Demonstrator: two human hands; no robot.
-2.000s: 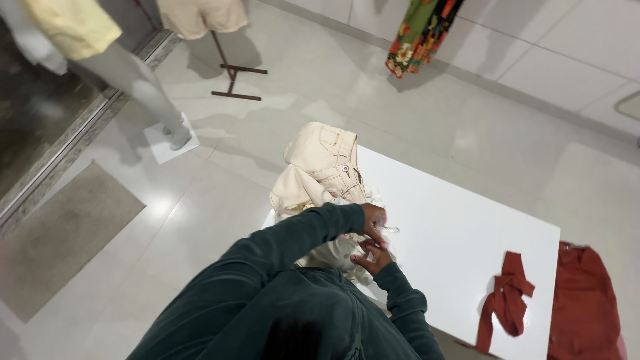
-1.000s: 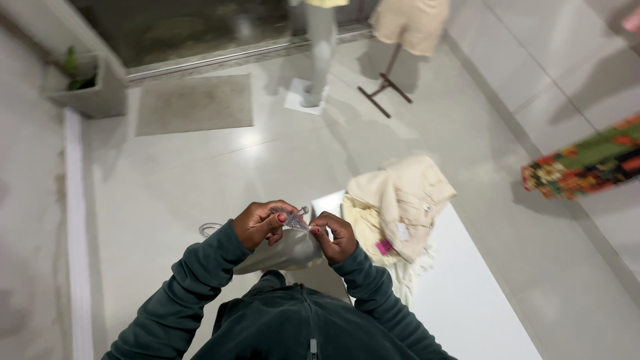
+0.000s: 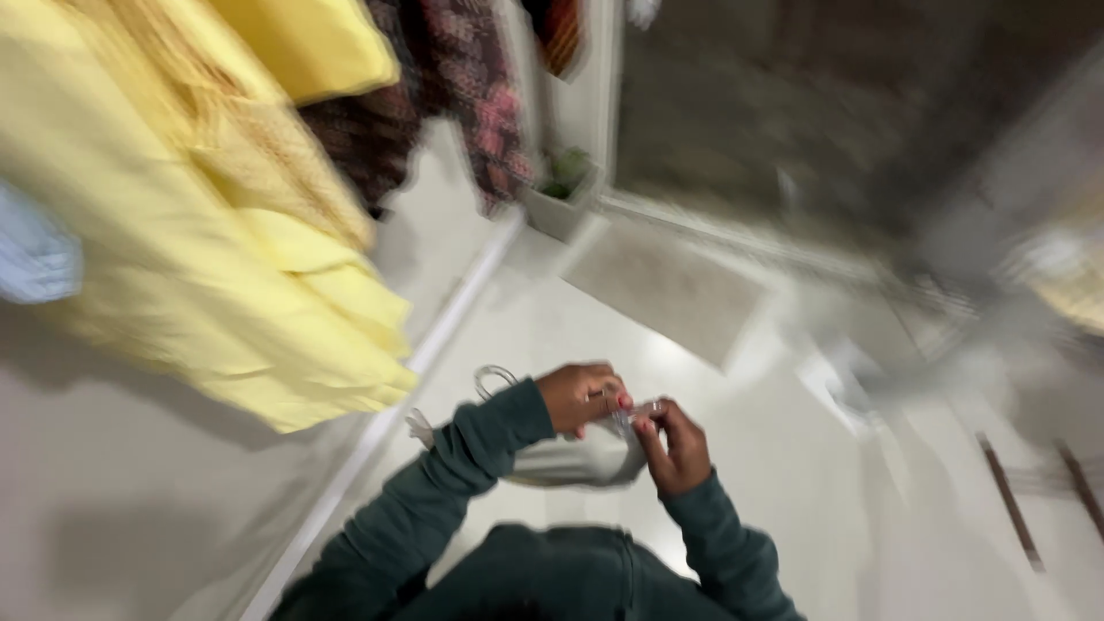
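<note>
Both hands meet low in the middle of the view, in dark green sleeves. My left hand (image 3: 586,397) pinches one side of a small clear plastic piece (image 3: 623,419); its exact kind cannot be made out. The other side of that piece is between the thumb and fingers of my right hand (image 3: 677,444). Under and behind the hands is a pale grey rounded thing (image 3: 578,464), partly hidden by the left sleeve. A pale loop (image 3: 493,376) shows just beyond the left forearm.
Yellow garments (image 3: 216,259) hang at the left, with dark floral clothing (image 3: 483,103) behind. A planter (image 3: 559,207) stands by a grey floor mat (image 3: 668,289). A blurred mannequin base (image 3: 832,388) and brown stand legs (image 3: 1009,500) are at the right.
The view has swung left, so the white table and beige garments are out of sight. Two seconds ago both hands were over the garments; now they are over the floor, holding the clear piece.
</note>
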